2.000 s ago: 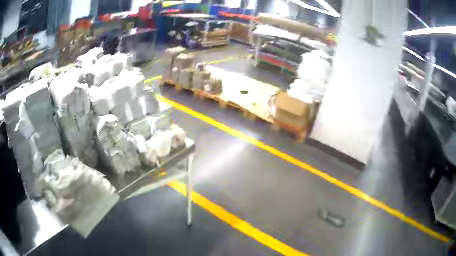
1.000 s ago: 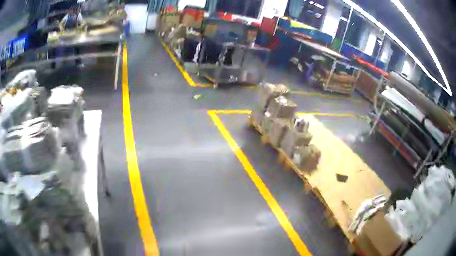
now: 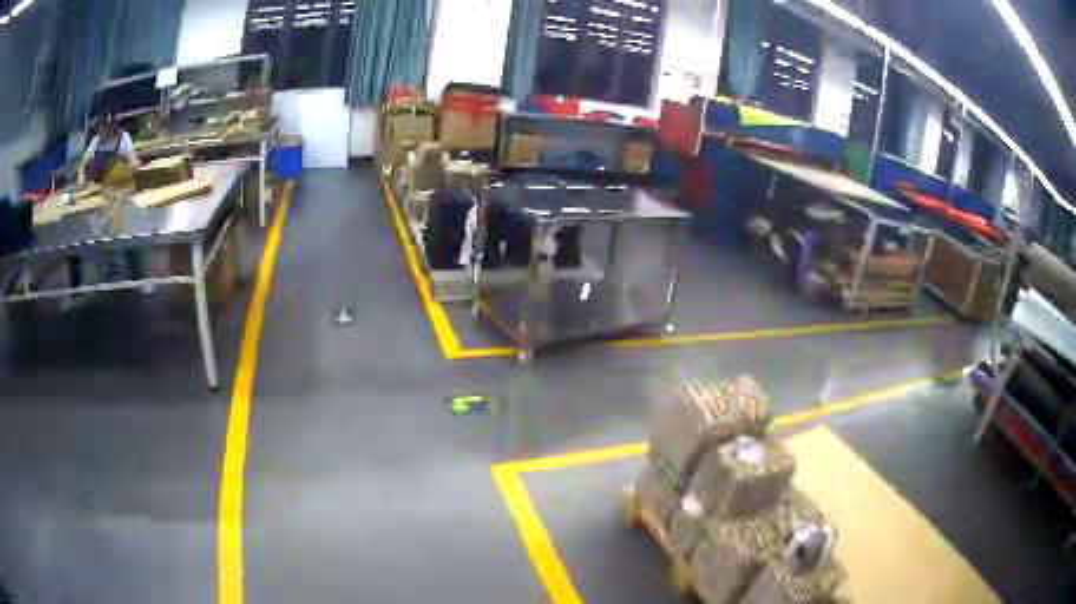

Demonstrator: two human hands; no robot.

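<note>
Neither of my hands is in view. Nearest in front of me, at the lower right, tan-brown bundles (image 3: 737, 484) are stacked on a low wooden pallet (image 3: 879, 519). Some bundles carry small white slips or bands. The pallet's pale board runs off the bottom edge. The picture is somewhat blurred, so fine detail is hard to tell.
Yellow lane lines (image 3: 242, 437) cross the grey floor (image 3: 366, 472). A long table (image 3: 177, 224) stands left, with a person (image 3: 110, 153) behind it. A metal-framed table (image 3: 578, 207) stands ahead. A green item (image 3: 467, 404) lies on the floor. Racks (image 3: 1032, 354) stand right.
The view has moved forward along the aisle and turned left. The table with pale bundles at the left has left the picture. The pallet bundles appear nearer and lower.
</note>
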